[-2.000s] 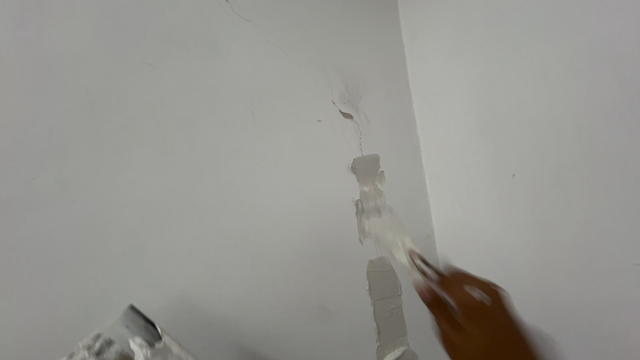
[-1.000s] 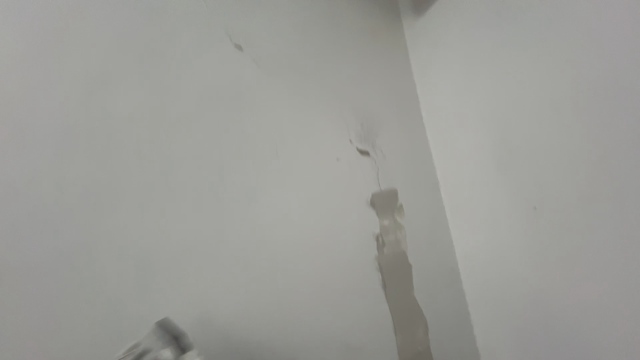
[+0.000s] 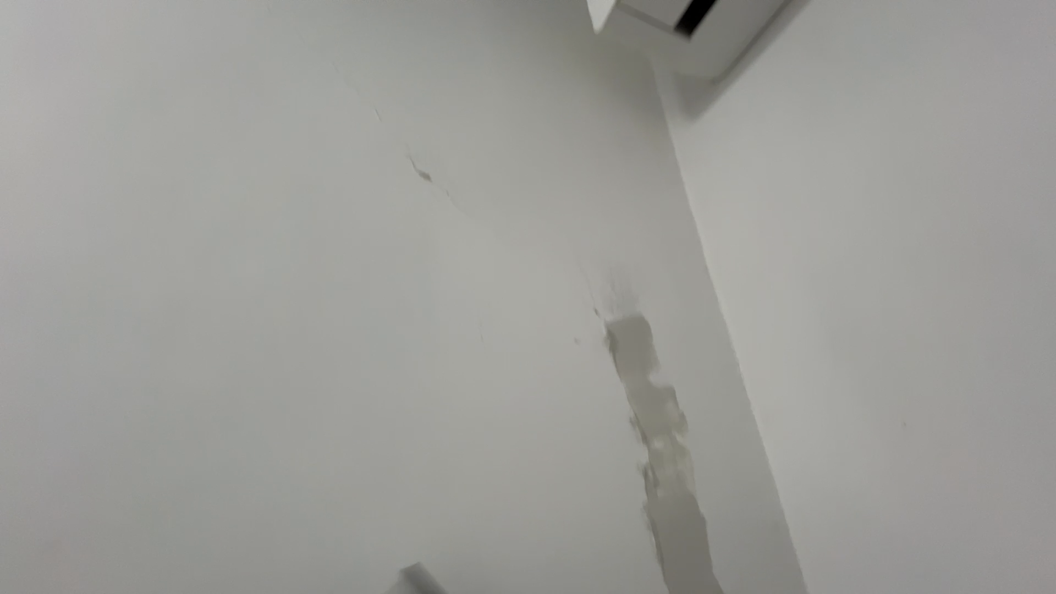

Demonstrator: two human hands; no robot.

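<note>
Neither of my hands shows in the head view, so what they hold is hidden. A strip of grey filler (image 3: pixel 683 528) runs down the white wall (image 3: pixel 289 371) near the corner, with ragged edges and a paler middle stretch. Its top end meets a thin crack (image 3: pixel 594 307). Higher and to the left, a second crack with a small chipped spot (image 3: pixel 423 175) slants across the wall. At the bottom edge, the blurred tip of a flat grey tool (image 3: pixel 419 577) pokes into view; its kind cannot be told from this part.
The adjoining white wall (image 3: pixel 891 289) stands at the right, past the corner line. High in that corner, a white boxy unit with a dark slot (image 3: pixel 695 16) juts out; its kind is unclear.
The hand that held a blurred tool at the strip two seconds ago is out of view. Filler now covers the strip's earlier gap and the chipped spot above its top. The view has tilted up.
</note>
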